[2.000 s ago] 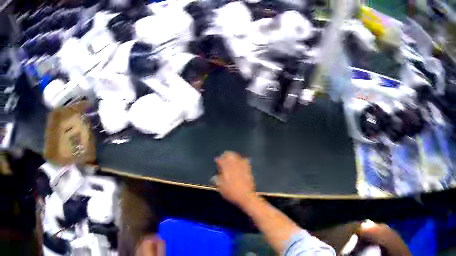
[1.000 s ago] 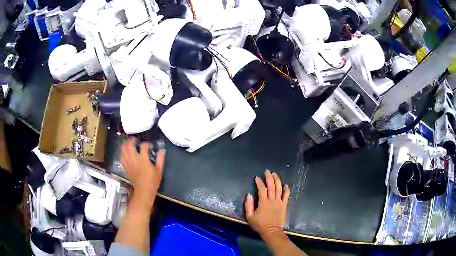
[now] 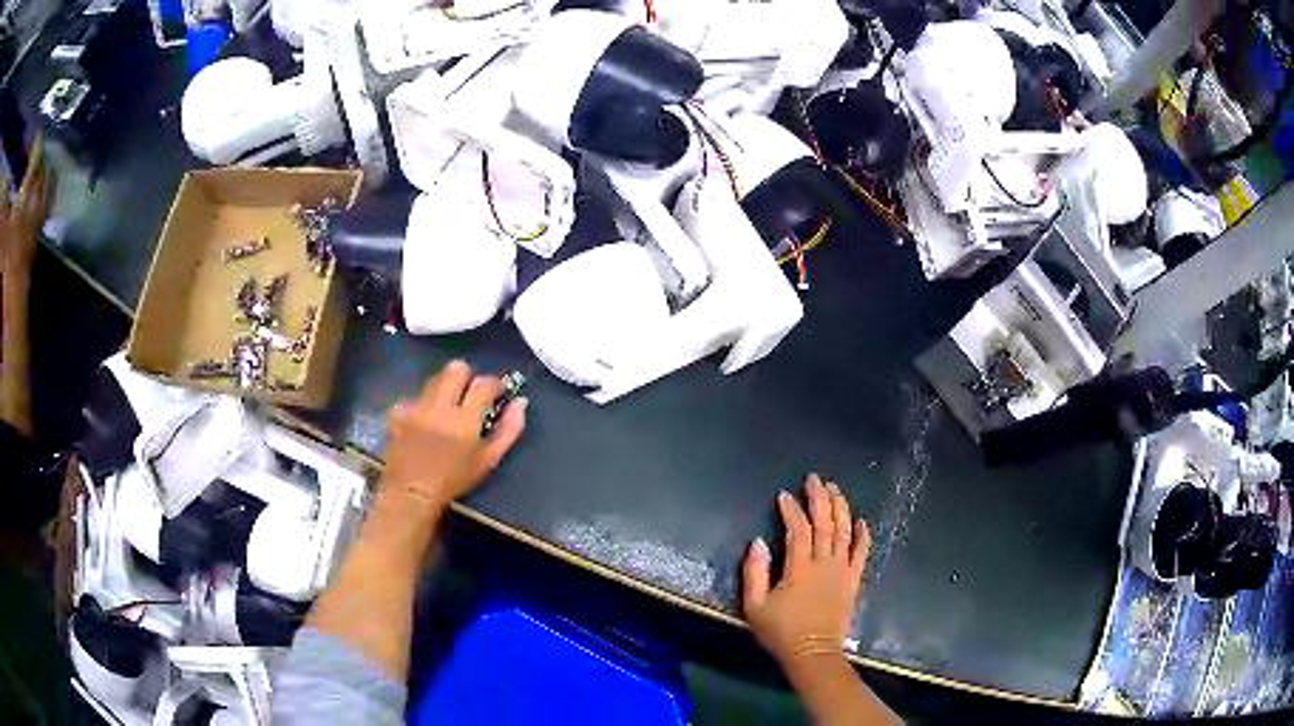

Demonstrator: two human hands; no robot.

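My left hand [image 3: 451, 434] is at the bench's front edge, right of the small cardboard tray, with thumb and fingers closed on a small circuit board [image 3: 504, 403]. The small open cardboard tray [image 3: 159, 329] holds several loose small boards [image 3: 258, 305]. My right hand [image 3: 810, 574] lies palm down on the dark bench [image 3: 625, 468] near the front edge, fingers spread, holding nothing that shows.
White camera housings [image 3: 589, 319] with black parts and thin wires are piled behind my hands. A carton of camera bodies [image 3: 291, 546] stands below the tray. A black fixture [image 3: 1071, 414] crosses an open box [image 3: 993, 362] at right. A blue bin [image 3: 546, 681] is below. Another person's hand [image 3: 20, 213] shows at far left.
My left hand has moved right, away from the tray, and the small board now shows clearly in its fingers. The view has shifted; my right hand still rests on the bench.
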